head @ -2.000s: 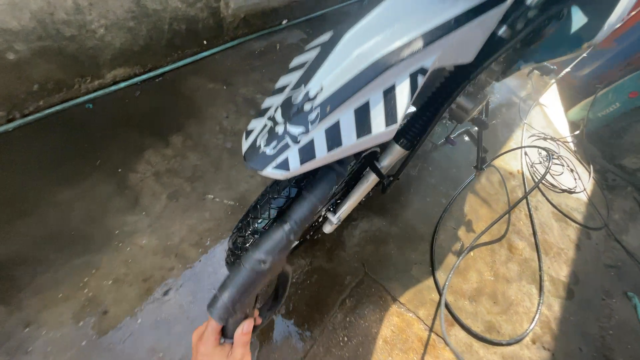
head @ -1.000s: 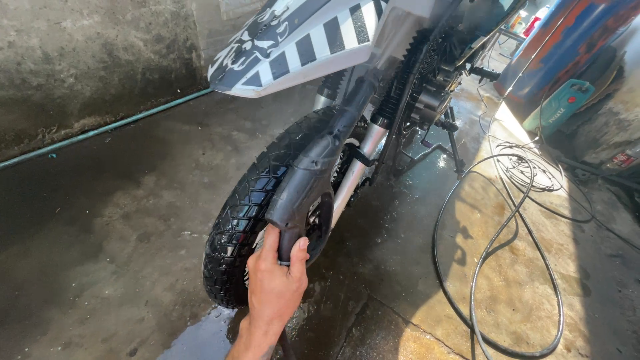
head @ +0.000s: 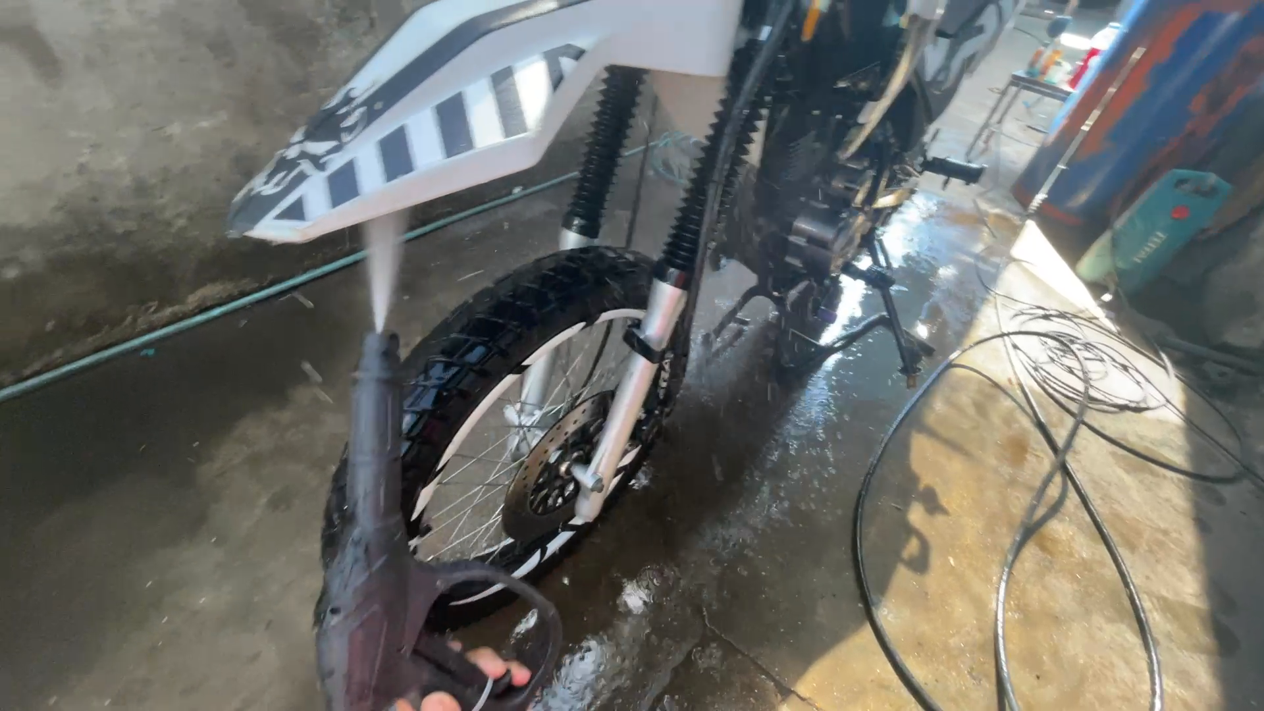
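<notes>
My left hand, partly cut off by the bottom edge, grips the handle of a dark pressure-washer spray gun; its fingertips show inside the guard. The gun points upward, and a white water jet leaves its nozzle toward the underside of the white front fender with dark stripes. Just behind and right of the gun is the wet front wheel of an off-road motorcycle, with spokes, a brake disc and silver fork legs under black ribbed boots. My right hand is not in view.
A black hose lies in loops on the wet concrete at right. Behind it stand a green-blue case and a rusty blue drum. A thin teal hose runs along the base of the concrete wall at left. The kickstand rests on the floor.
The spray gun has turned from lying across the tire and fork to pointing straight up, left of the wheel. The view now shows more of the motorcycle.
</notes>
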